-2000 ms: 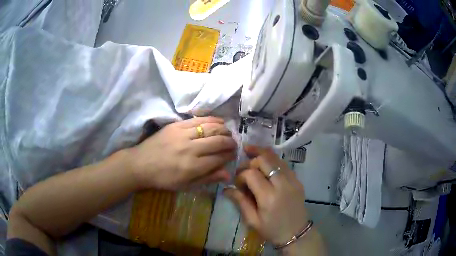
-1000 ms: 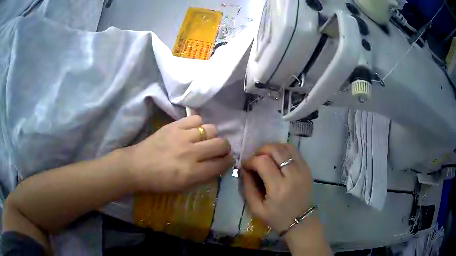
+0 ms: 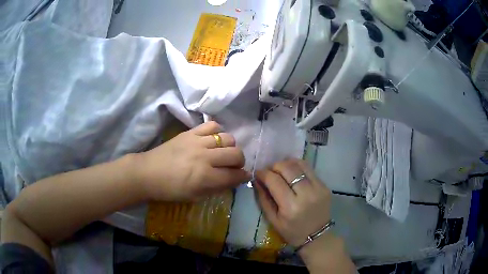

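Observation:
A large pale garment piece [image 3: 91, 101] lies crumpled over the left of the machine table, one part running under the needle area. A flat pale strip [image 3: 278, 134] lies in front of the presser foot [image 3: 265, 109], with a seam line running towards me. My left hand [image 3: 195, 160], with a gold ring, pinches the near end of the seam edge. My right hand [image 3: 294, 200], with a silver ring, pinches the same edge from the right. The fingertips of both hands nearly meet; the cloth between them is mostly hidden. A small white spot shows just below them.
The white sewing machine head [image 3: 315, 59] stands beyond and right of my hands. A stack of folded pale bands [image 3: 389, 166] lies under its arm. Yellow-orange tape patches [image 3: 213, 37] are stuck on the table beyond the cloth and near its front edge.
Compared with two seconds ago, both hands are farther from the needle, and more flat cloth shows between. Since one second ago, the hands have barely moved; the view has shifted slightly.

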